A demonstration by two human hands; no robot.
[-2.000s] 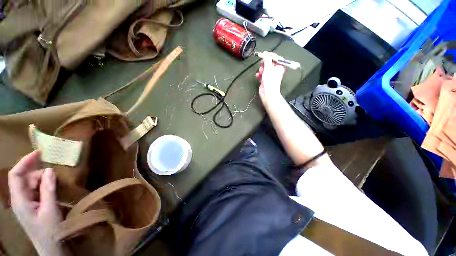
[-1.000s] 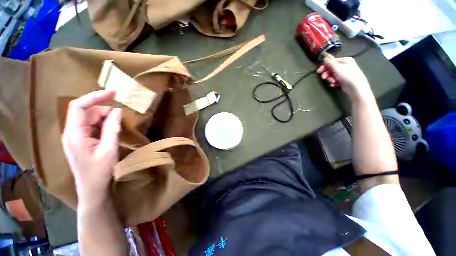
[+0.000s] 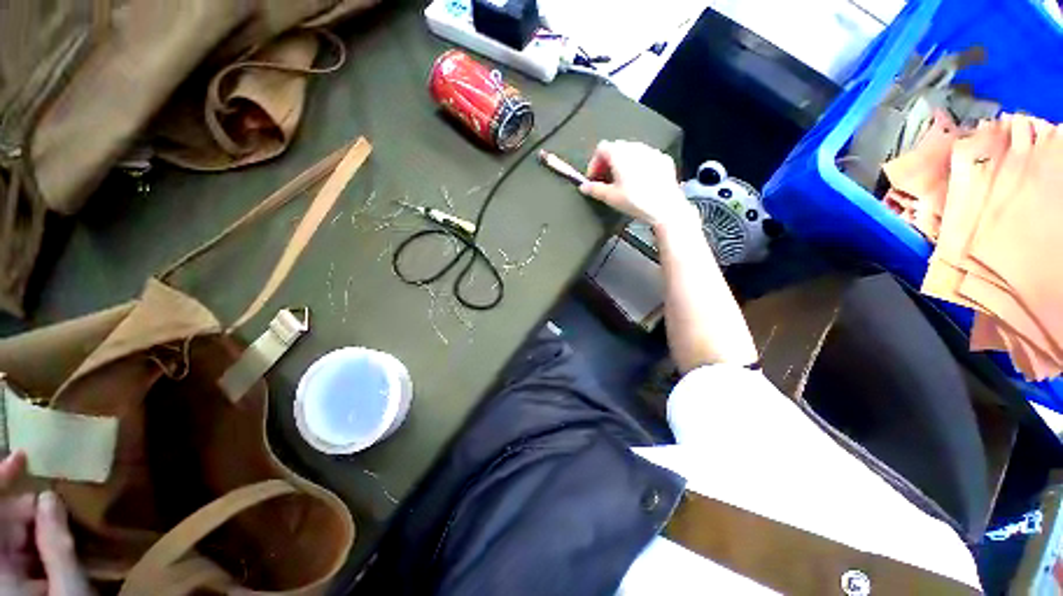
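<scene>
My left hand [image 3: 37, 538] is at the lower left edge, partly cut off, with fingertips against the pale webbing strap [image 3: 72, 445] over the open mouth of the brown bag [image 3: 192, 431]. My right hand [image 3: 635, 181] holds a slim pen-shaped tool [image 3: 563, 168], its tip pointing toward the red can, not touching it. A short cream tab with a metal ring [image 3: 266, 353] lies at the bag's rim. A round white pot [image 3: 352, 401] stands beside the bag. A narrow tan strap [image 3: 305, 239] extends from the bag's upper edge.
The red drink can [image 3: 480, 101] lies near a white power strip [image 3: 504, 41]. A corded tool [image 3: 451, 221] with looped black cord lies among loose threads. Other brown bags [image 3: 128, 82] are at upper left. A small fan [image 3: 725, 224] and blue crate [image 3: 816, 192] holding orange-tan pieces are at right.
The view has swung right, so the bag and my left hand sit further left. My right hand has drawn back from the can with the pen-shaped tool, now clear of it.
</scene>
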